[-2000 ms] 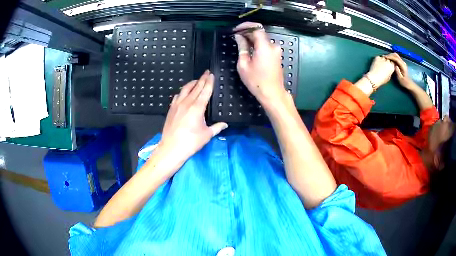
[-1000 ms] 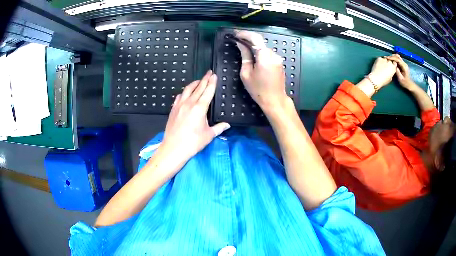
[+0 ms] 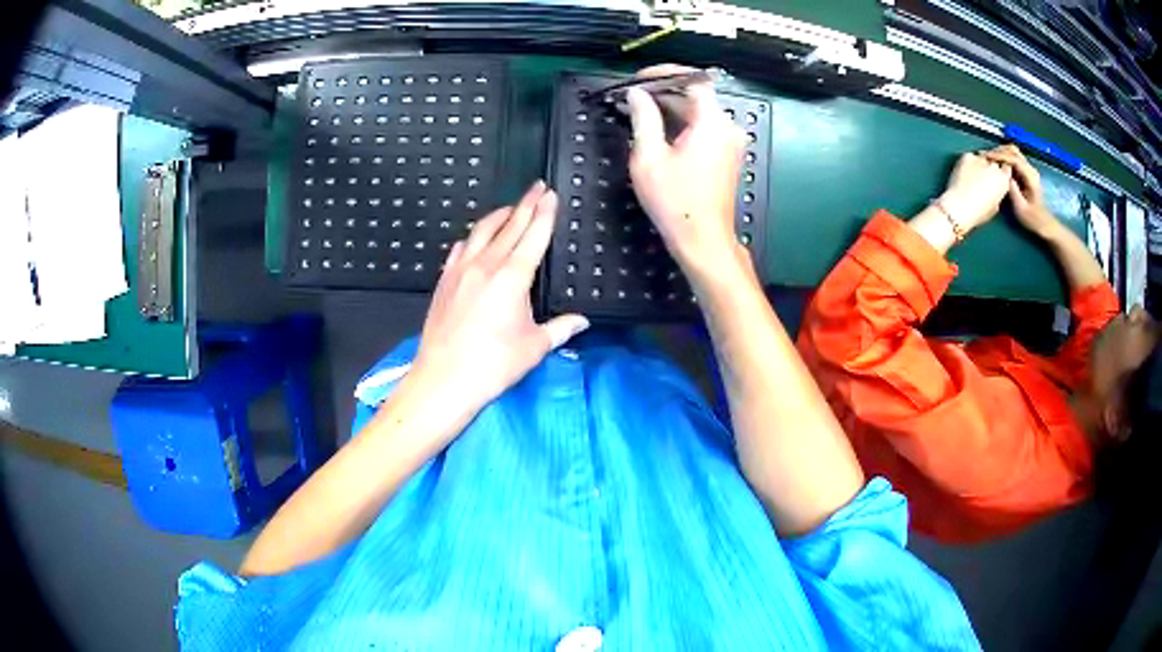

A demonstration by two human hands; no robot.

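Observation:
Two black component trays lie side by side on the green bench. The left tray [image 3: 395, 172] has rows of pockets with small pale components. My left hand [image 3: 491, 287] is bare and spread, its fingertips and thumb at the left edge of the right tray [image 3: 612, 274]. My right hand [image 3: 688, 159] is over the upper part of the right tray and holds thin dark tweezers [image 3: 656, 82], their tip near the tray's top left pockets. Whether a component is at the tip cannot be told. The hand hides several pockets.
Metal conveyor rails [image 3: 510, 22] run beyond the trays. A person in orange [image 3: 949, 369] sits at the right, hands together on the bench near a blue stick [image 3: 1042, 147]. At the left are a clipboard with paper [image 3: 57, 229] and a blue stool [image 3: 185, 452].
My right hand has shifted slightly right, and the tweezers have turned from steep to nearly level across the tray's top. My left hand stays almost in place.

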